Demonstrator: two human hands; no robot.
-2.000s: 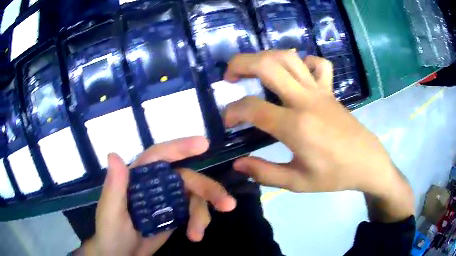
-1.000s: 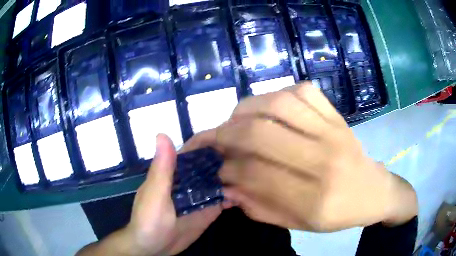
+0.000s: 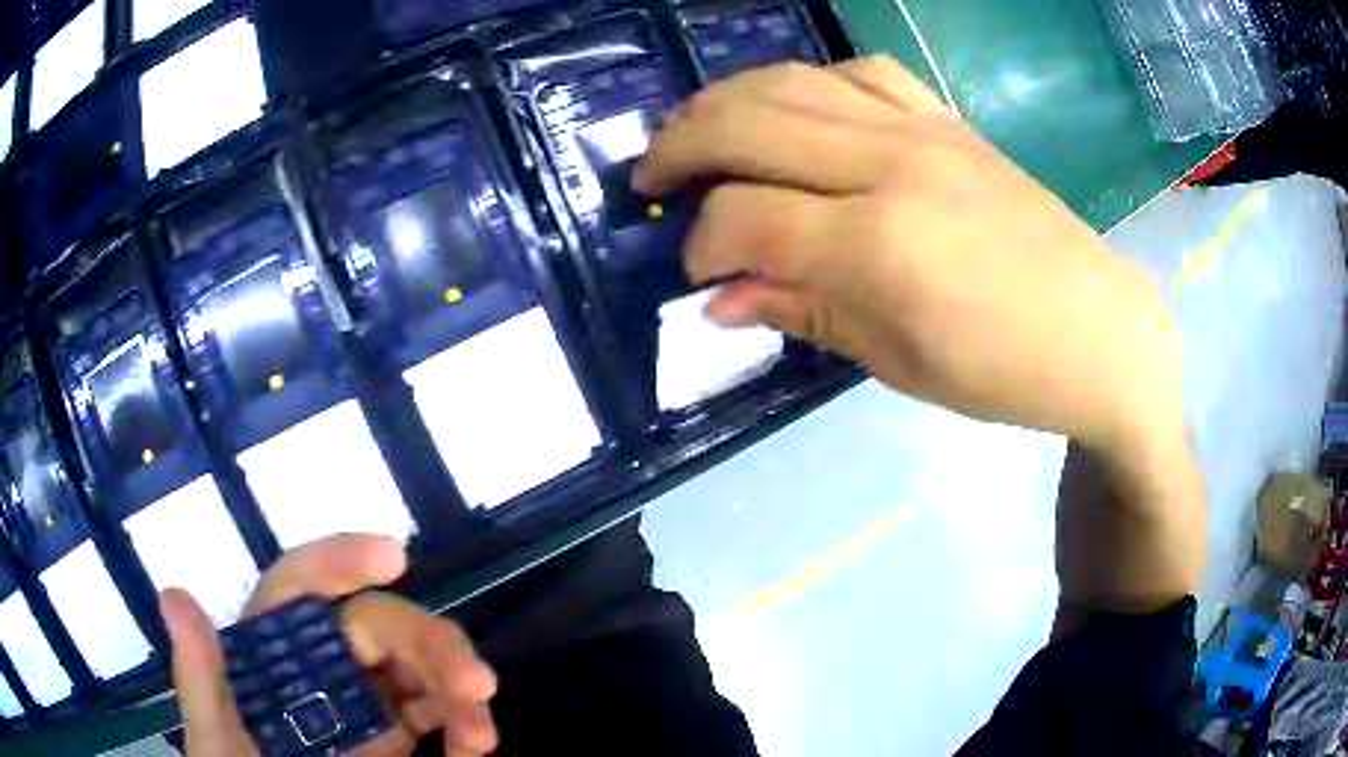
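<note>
My left hand point(image 3: 355, 621), cut off by the bottom edge, holds a dark keypad stack point(image 3: 303, 673) with the keys facing up and a pale-outlined square key near its lower end. My right hand point(image 3: 931, 252) is over a phone front housing point(image 3: 636, 222) in the black blister tray point(image 3: 633, 444). Its fingers are bent, and one fingertip touches the upper edge of a white keypad back point(image 3: 710, 355) in that housing's lower half. Whether the fingers grip it is hidden. The housings to the left show white keypad backs point(image 3: 506, 407) and small yellow dots.
The green mat point(image 3: 1020, 104) shows beyond the tray, with a clear blister tray point(image 3: 1190, 59) at the upper right. The pale floor point(image 3: 828, 592) has a yellow line. A blue plastic item point(image 3: 1245, 658) and a cardboard box point(image 3: 1294, 518) are at the lower right.
My hands were together at the keypad stack one second ago. My right hand is now over a housing, and my left hand with the stack is lower left. The view has shifted over the tray.
</note>
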